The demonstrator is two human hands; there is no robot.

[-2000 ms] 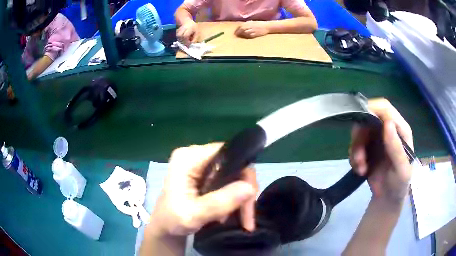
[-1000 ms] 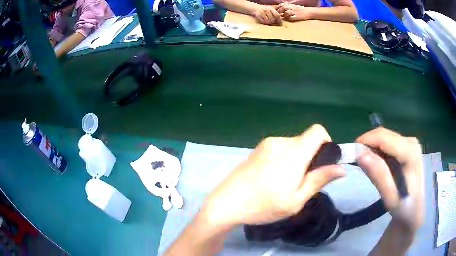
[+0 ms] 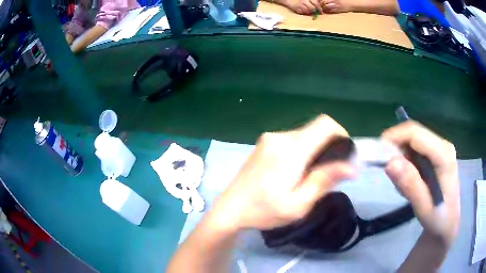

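A pair of black headphones [image 3: 330, 224] is held over the white-grey mat [image 3: 229, 160], cups low and band up. My left hand [image 3: 277, 176], blurred, is closed around one side of the headband and covers part of it. My right hand [image 3: 426, 170] grips the other side of the band, with its thumb at the pale, shiny part [image 3: 373, 151] between the hands. A thin dark pen [image 3: 402, 113] sticks up behind my right hand. The lower cup is partly hidden by my left hand and wrist.
At left stand a spray can [image 3: 59, 148], two white bottles [image 3: 116, 153] and a stained white cloth [image 3: 181, 173]. Other headphones [image 3: 165, 72] lie on the green belt [image 3: 277, 80]. White strips [image 3: 290, 263] are on the mat. A person's hands [image 3: 314, 6] rest on a board opposite. Paper [image 3: 479, 224] is at right.
The view has shifted right and down. My hands have moved close together on the headband, whose silvery arc was widely visible before and is now mostly covered. The hold on the headphones remains.
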